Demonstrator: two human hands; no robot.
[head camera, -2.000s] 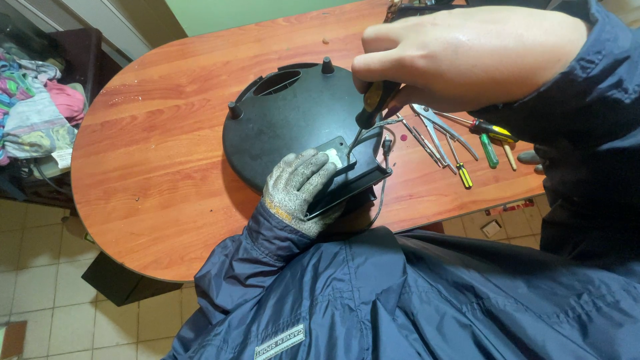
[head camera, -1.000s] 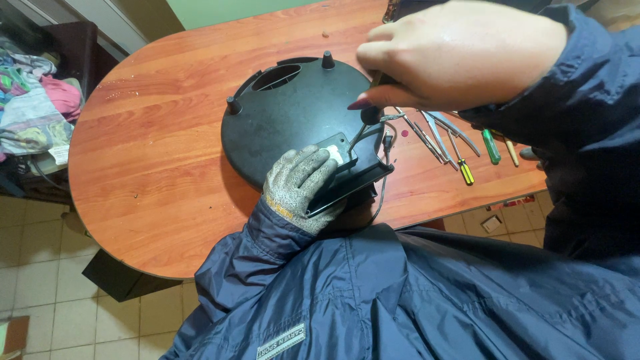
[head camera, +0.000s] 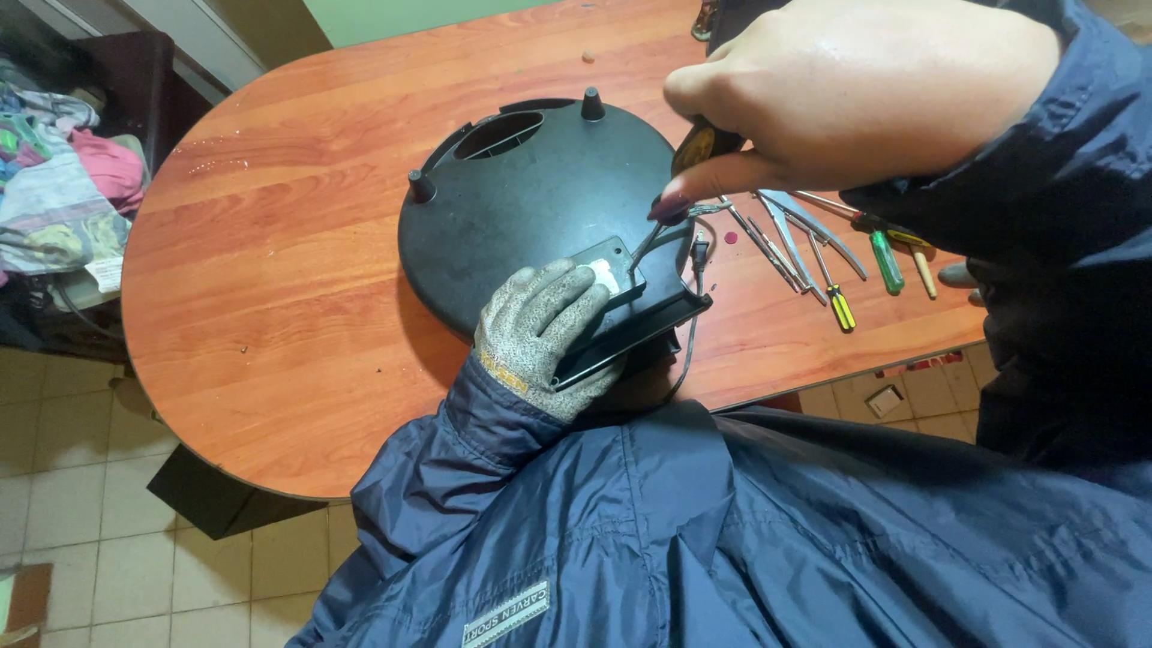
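Note:
A round black plastic appliance base with small feet lies underside up on the wooden table. My left hand, in a speckled grey glove, grips a black rectangular plastic part with a white label at the near edge of the base. My bare right hand holds a screwdriver with a dark handle, its shaft slanting down to that part near my left fingertips. The screwdriver's very tip is hard to make out. A power cord with a plug lies beside the base.
Right of the base on the table lie metal pliers, a green-handled screwdriver, a yellow-handled screwdriver and a wooden-handled tool. Cloths are piled at the far left. A black box-like object stands below the table edge.
My right hand has changed its grip and angle on the screwdriver, whose handle was in plainer view two seconds ago. My left hand has stayed on the black part.

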